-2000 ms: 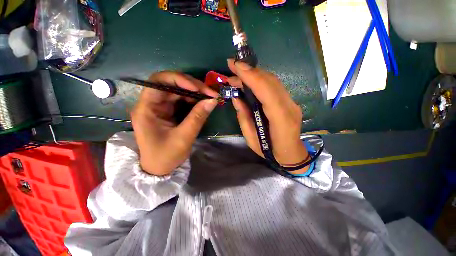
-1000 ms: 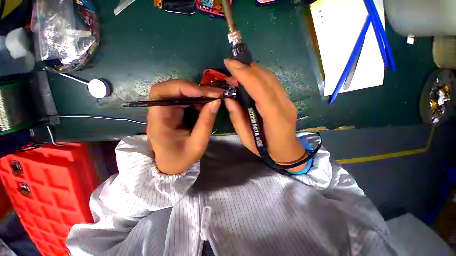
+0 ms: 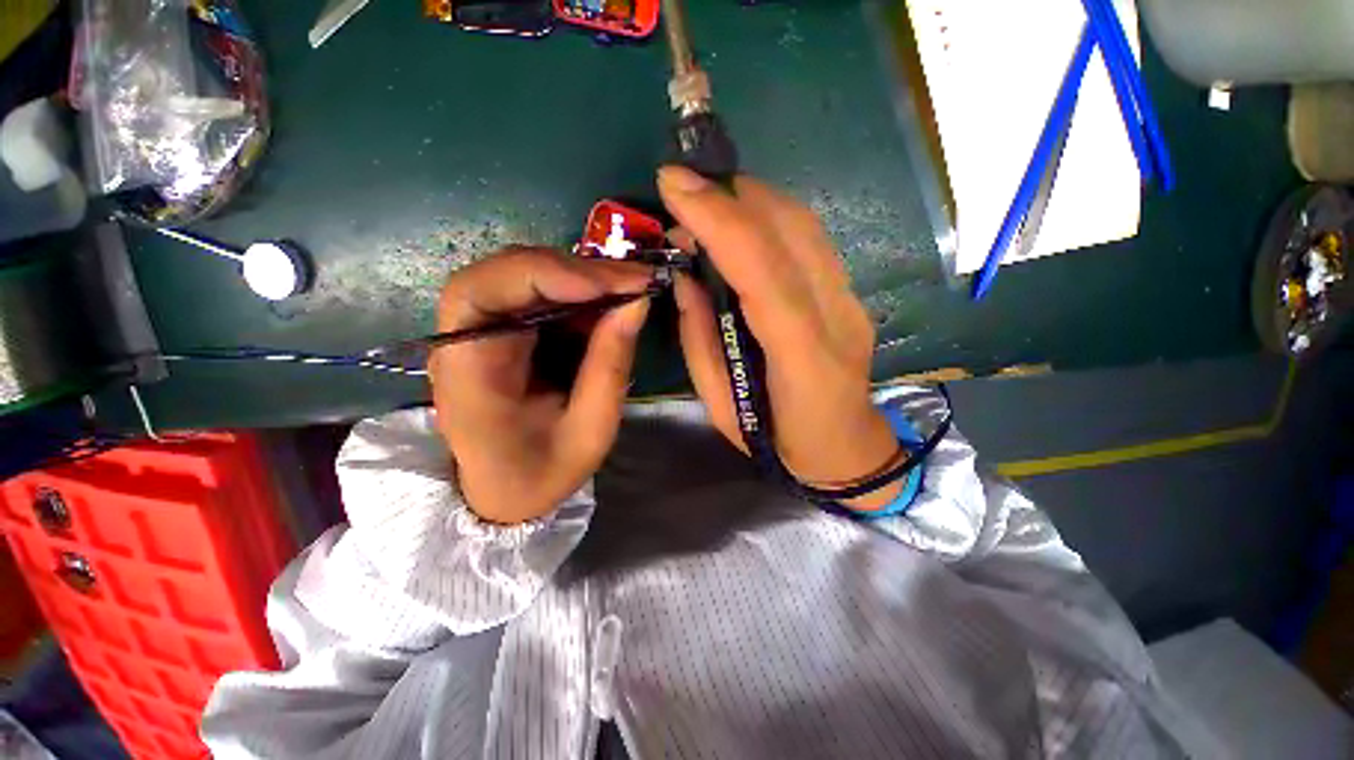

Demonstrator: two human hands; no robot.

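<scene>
My left hand (image 3: 527, 364) holds dark thin tweezers (image 3: 512, 322), their tips at a tiny dark circuit board (image 3: 668, 264) between my two hands. My right hand (image 3: 795, 327) holds the black soldering iron (image 3: 738, 371), its metal barrel pointing up and away from me. My right thumb and fingers are also at the board's right side. A red watch housing (image 3: 621, 227) lies just beyond the board, partly hidden by my left fingers. Whether the housing touches the board I cannot tell.
Red and black housings (image 3: 606, 12) lie at the top edge. A bag of small parts (image 3: 164, 126), a white disc on a stem (image 3: 273, 269) and a solder spool (image 3: 52, 334) are at left. Blue sticks (image 3: 1039, 156) lie on paper (image 3: 950, 89); a parts dish (image 3: 1310, 275) is far right.
The tweezers and board have turned slightly in my fingers. The red housing shows more from behind my left fingers. The whole view has shifted a little, moving the bench items left and up.
</scene>
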